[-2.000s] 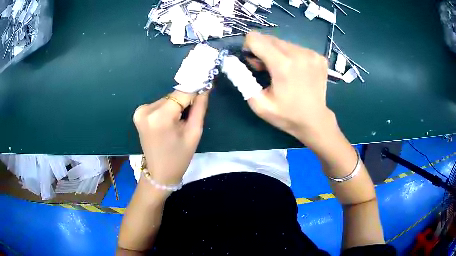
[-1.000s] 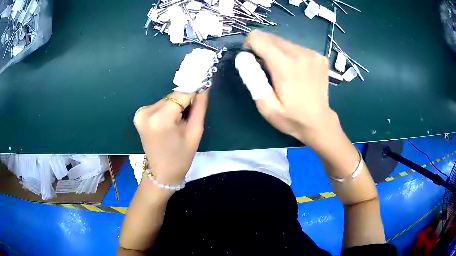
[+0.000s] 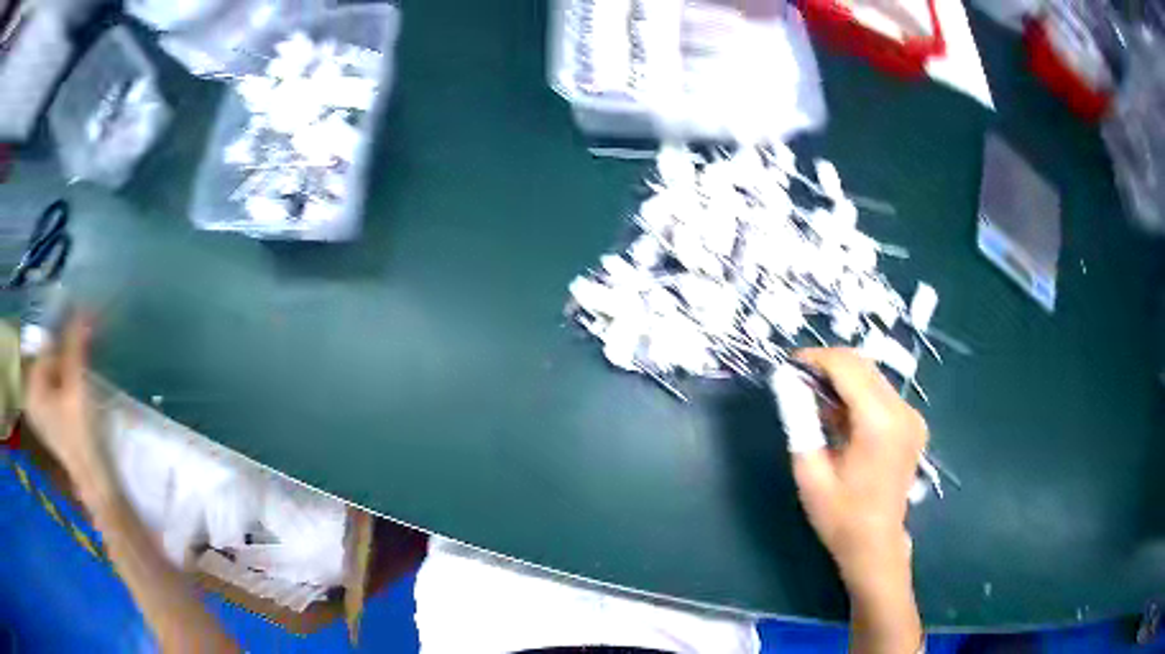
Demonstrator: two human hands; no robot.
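Note:
A heap of tabbed pins (image 3: 735, 268), white tabs on thin grey sticks, lies right of centre. My right hand (image 3: 862, 441) is at its lower right edge, closed around a dark, narrow tool (image 3: 810, 372). A white wrap (image 3: 799, 409) covers the thumb. Whether the tool tip touches a pin cannot be told. My left hand (image 3: 67, 383) is far left at the bench edge, strongly blurred. Its fingers and anything in them cannot be made out. The row of tabbed pins it held earlier cannot be made out.
A translucent tray of white pieces (image 3: 300, 128) and a smaller container (image 3: 109, 109) are upper left. Black-handled scissors (image 3: 46, 243) lie far left. A clear box (image 3: 690, 77) stands behind the heap, a flat grey device (image 3: 1018, 217) right. A carton of white strips (image 3: 256, 511) is below the bench.
The view has swung, showing more bench and the trays. My left hand has moved far left, away from my right hand. My right hand is now beside the heap with the dark tool.

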